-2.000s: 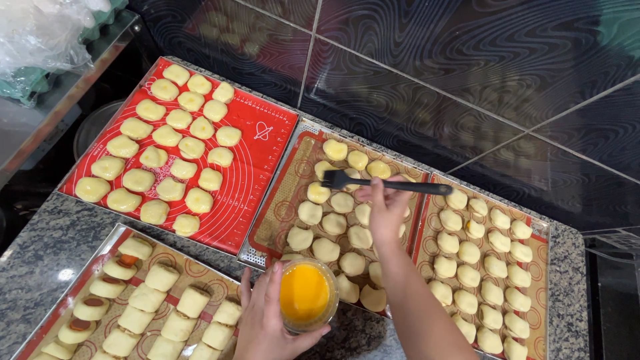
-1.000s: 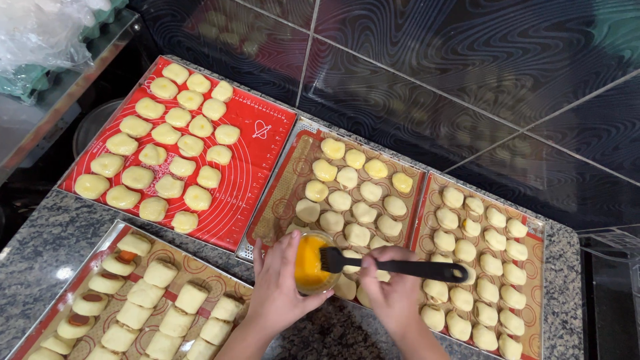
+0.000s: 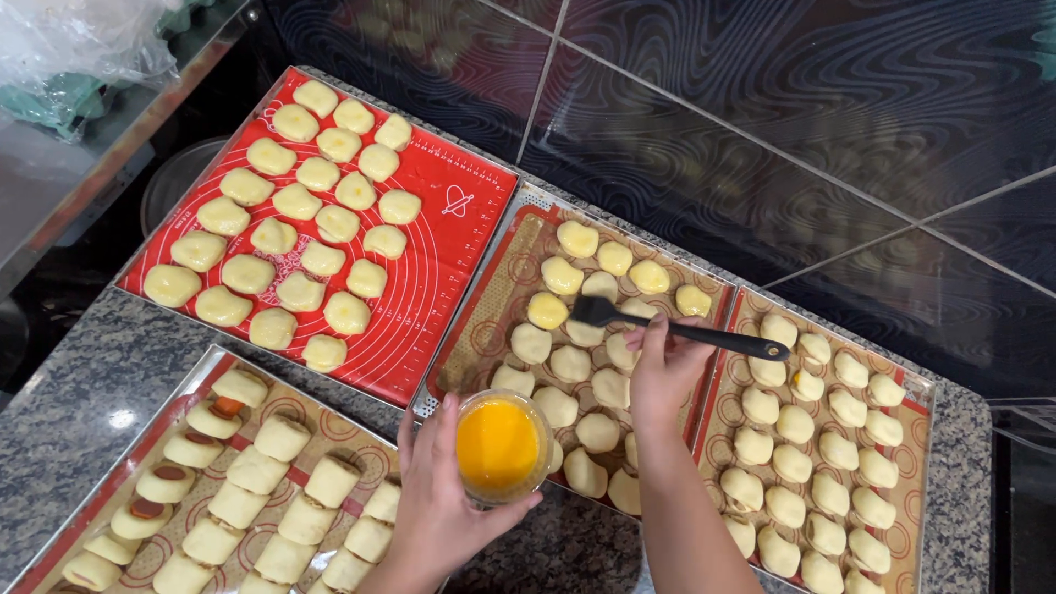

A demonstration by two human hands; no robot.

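Note:
My left hand [image 3: 454, 503] holds a clear plastic cup [image 3: 544, 445] of yellow-orange egg wash [image 3: 497, 444] over the near edge of the middle tray. In my right hand [image 3: 670, 363] is a black pastry brush [image 3: 701, 333], its bristles over the middle tray beside a glossy yellow dough piece [image 3: 547, 310]. Whether the bristles touch the dough, I cannot tell. Around them, the brown baking mat [image 3: 470, 355] bears several rows of dough pieces; those along the far edge look yellow and shiny, the nearer ones paler.
Glossy dough pieces cover a red silicone mat [image 3: 462, 247] at the left. Filled dough rolls lie on the lower-left tray [image 3: 202, 371], more dough pieces on the right tray [image 3: 924, 429]. A dark tiled wall [image 3: 742, 124] rises behind the granite countertop [image 3: 961, 487]. Plastic wrapping [image 3: 91, 41] lies upper left.
The brush has moved from inside the cup a second ago to over the middle tray's dough. My left hand still holds the cup.

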